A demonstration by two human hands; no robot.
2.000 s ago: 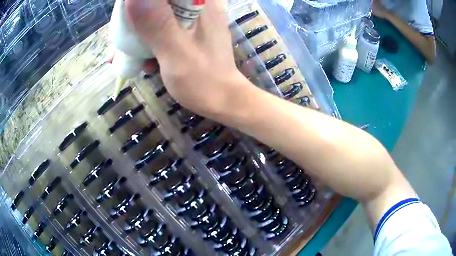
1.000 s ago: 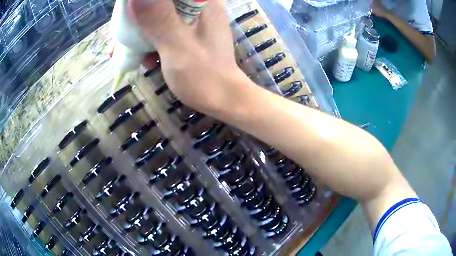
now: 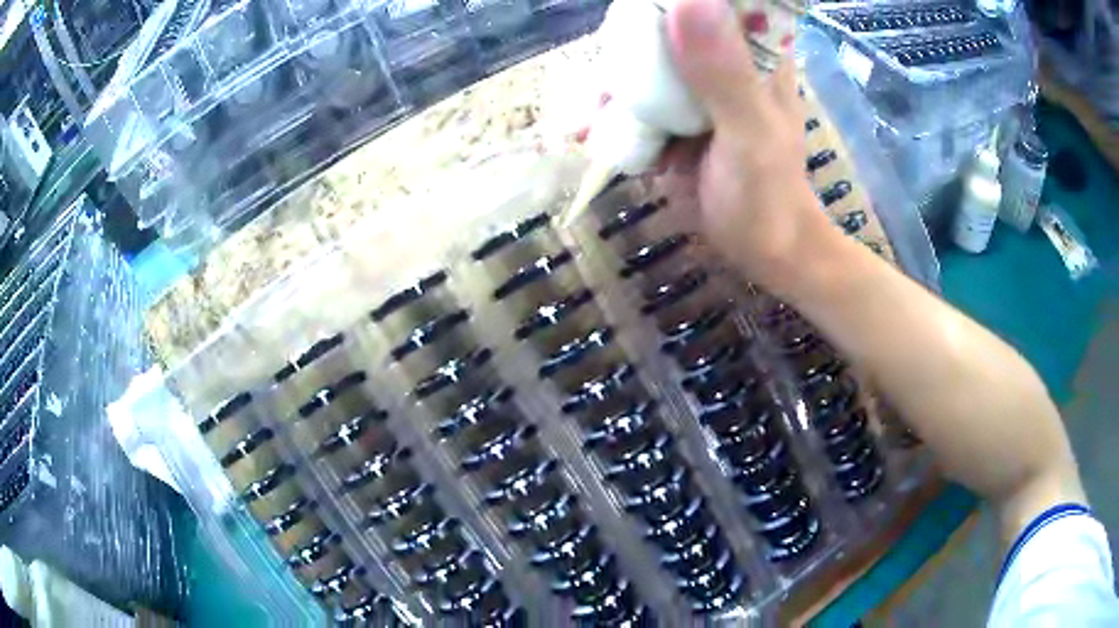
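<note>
My right hand [image 3: 749,172], bare, grips a white squeeze bottle [image 3: 657,86] tilted nozzle-down at the top of the view. Its thin pale yellow nozzle [image 3: 590,190] points down at the far side of a clear plastic tray [image 3: 196,390]. The tip is just right of the end black ring [image 3: 513,234] of one row; contact cannot be told. Shiny black rings stand on edge in several rows between raised ribs. My hand and forearm hide part of the right-hand rows. My left hand is not in view.
A speckled tan board [image 3: 368,190] lies under the tray. Clear trays stand beyond it, at the far left [image 3: 74,405] and far right [image 3: 933,61]. Two small bottles [image 3: 978,202] and a packet [image 3: 1066,242] are on the green bench [image 3: 1006,301]. A white object [image 3: 153,429], unclear, touches the tray's left edge.
The view has shifted left, so the tray appears farther right and the left stack shows. The nozzle tip has moved from over the end ring to beyond its right end, bottle still held.
</note>
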